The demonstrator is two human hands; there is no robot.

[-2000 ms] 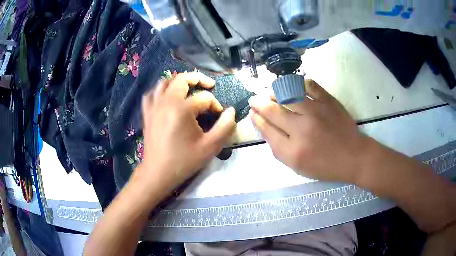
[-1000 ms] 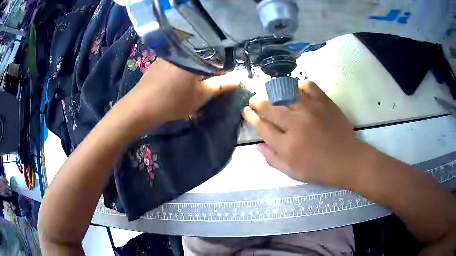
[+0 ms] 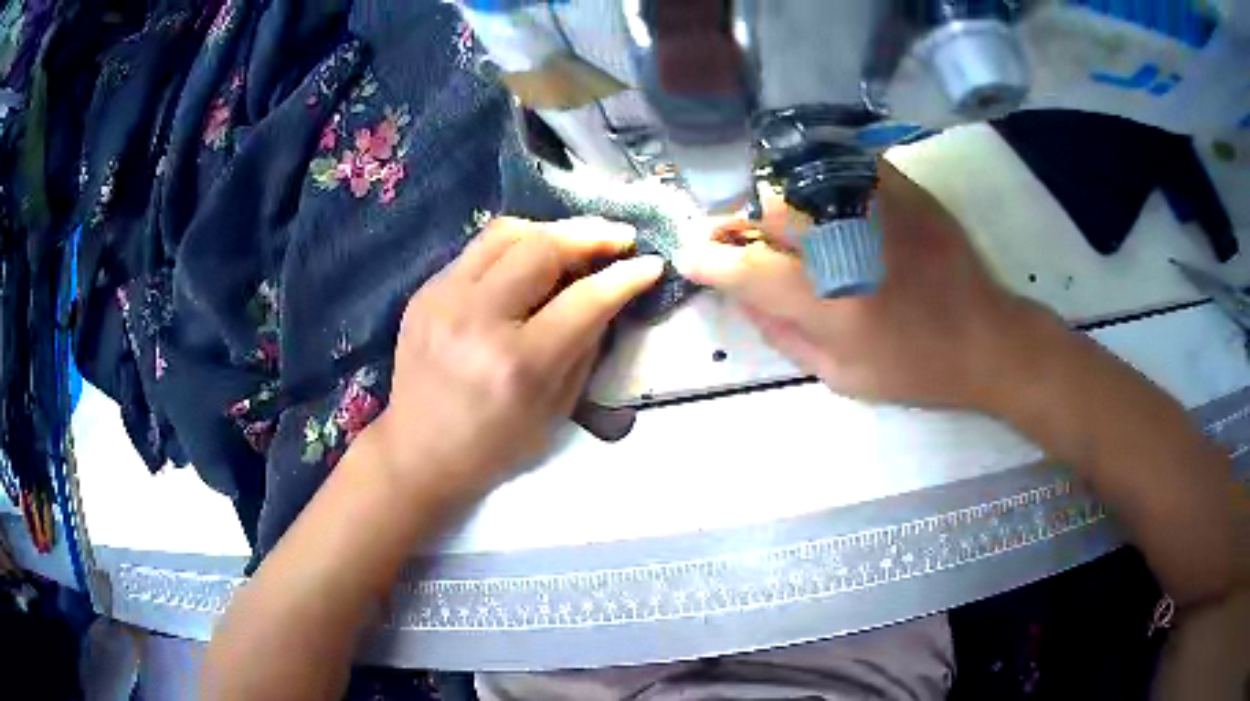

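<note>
The dark floral garment piece (image 3: 370, 151) lies heaped left of the needle area and runs under the sewing machine head (image 3: 823, 55). My left hand (image 3: 500, 342) pinches the cloth edge between thumb and fingers, just left of the presser foot area. My right hand (image 3: 877, 295) is at the needle area, behind the grey ribbed tension dial (image 3: 842, 258); its fingertips are close to the cloth edge, partly hidden and blurred, so I cannot tell whether they hold it. The needle itself is hard to make out in the glare.
A plain black cut piece (image 3: 1110, 178) lies right of the machine. Metal blades (image 3: 1213, 288) lie at the far right edge. A measuring tape (image 3: 685, 589) curves along the front table edge. Dark and coloured strips (image 3: 39, 507) hang at the far left.
My left hand has drawn back from beside the needle, and the cloth flap that hung towards the tape is now out of that spot. My right hand has moved slightly up and right. The view has shifted.
</note>
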